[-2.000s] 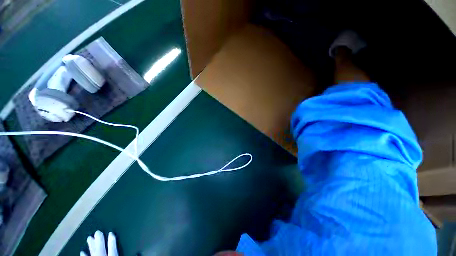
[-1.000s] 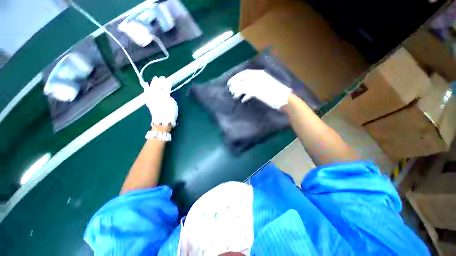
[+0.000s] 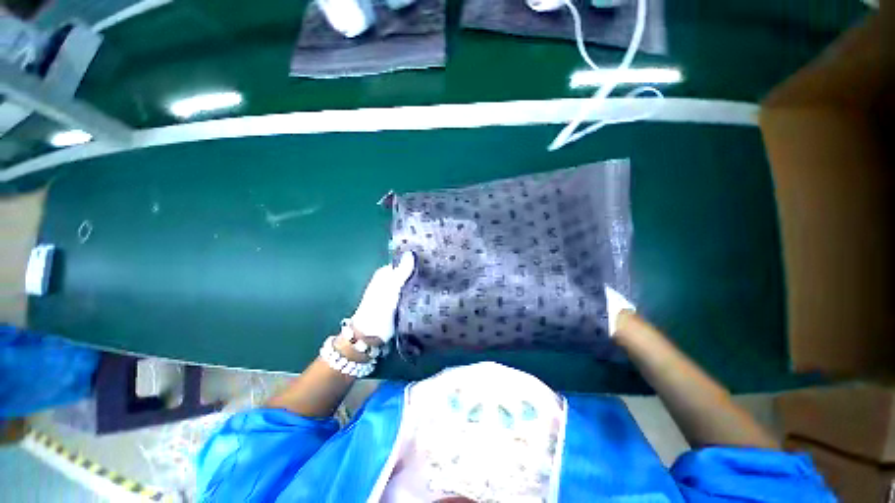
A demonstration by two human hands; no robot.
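Observation:
A grey printed protective bag point(image 3: 505, 260) with rows of small dark marks lies in front of me, its plain strip at the right end. My left hand point(image 3: 381, 300), in a white glove, grips the bag's left edge with the thumb on top. My right hand point(image 3: 618, 309), also gloved, is at the bag's lower right edge; most of its fingers are hidden behind or under the bag. A white cable point(image 3: 613, 98) hangs down beyond the bag, its looped end by the white rail.
The green bench point(image 3: 216, 265) has a white rail point(image 3: 343, 121). Beyond it, white headphones point(image 3: 345, 15) rest on a grey bag point(image 3: 373, 49). A brown carton point(image 3: 824, 226) stands at the right. A small white block point(image 3: 40, 270) and a blue sleeve point(image 3: 44, 371) are at the left.
The view has swung left. The dark bag seen earlier under my right hand now lies spread between both hands. My left hand has left the cable and holds the bag.

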